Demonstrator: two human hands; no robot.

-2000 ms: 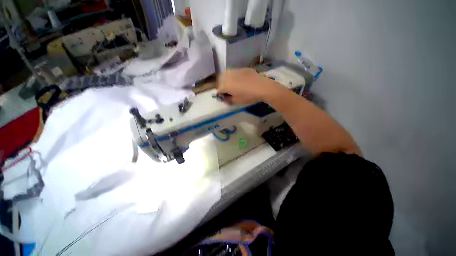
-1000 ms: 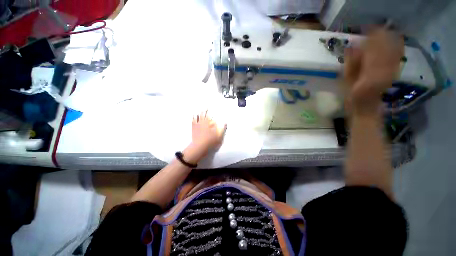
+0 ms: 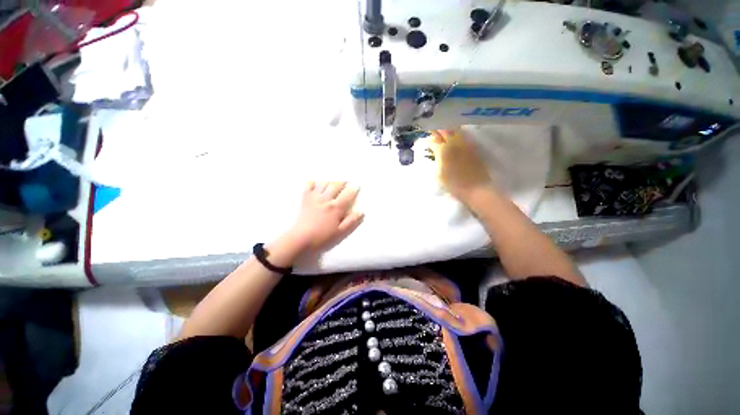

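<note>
Bright white fabric (image 3: pixel 389 223) lies over the machine table and under the needle area of the white sewing machine (image 3: pixel 519 61), which has a blue stripe. My left hand (image 3: pixel 324 215) lies on the fabric in front of the needle, fingers apart, palm down, a dark band on its wrist. My right hand (image 3: pixel 458 162) is on the fabric just right of the presser foot (image 3: pixel 406 152). Its fingertips are close to the foot and overexposed. I cannot tell whether they pinch the cloth or hold a small tool.
A black pouch with multicoloured bits (image 3: pixel 629 190) lies at the right table end. The grey-white table edge (image 3: pixel 195 271) runs before my lap. Folded white cloth (image 3: pixel 109 65) and red cloth lie at the upper left.
My right hand has come down from the top of the machine head to the fabric beside the presser foot. My left hand has come onto the fabric. The fabric now reaches further right.
</note>
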